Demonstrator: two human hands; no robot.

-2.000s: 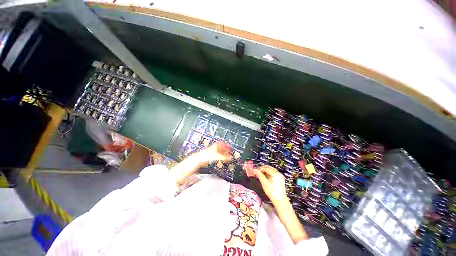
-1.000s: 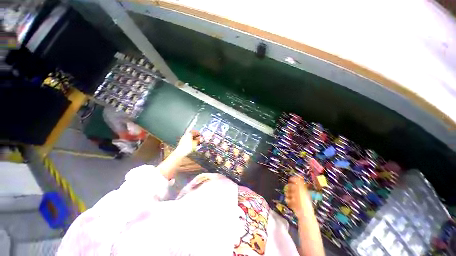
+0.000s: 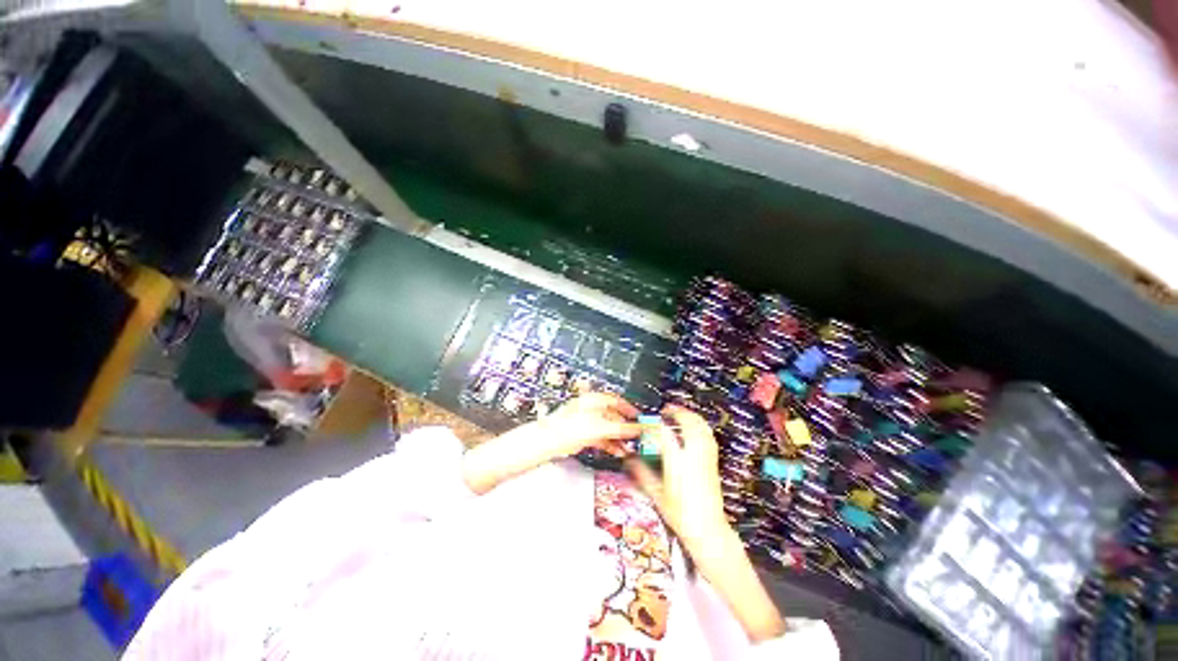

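My left hand (image 3: 597, 424) and my right hand (image 3: 687, 465) are close together at the lower centre, both on a small clamped assembly with a teal binder clip (image 3: 650, 435). The fingers hide most of the part. A clear blister tray (image 3: 568, 338) lies just beyond my left hand, with small parts in its lower pockets and bare pockets along its far side. Dense rows of clamped assemblies (image 3: 891, 446) with bright wire handles stand right of my right hand. Loose pink, blue, yellow and teal clips lie on top of them.
A filled blister tray (image 3: 282, 245) lies at the left end of the green bench (image 3: 394, 304). Whitish empty trays (image 3: 1014, 529) rest on the clamped rows at right. A slanted grey support (image 3: 304, 116) and white shelf (image 3: 775, 52) stand behind. A plastic bag (image 3: 291, 368) is below the edge.
My left hand has moved right, away from the tray's left side. My right hand has come back left from the clamped rows. Both now meet at a teal clip. The camera view has shifted.
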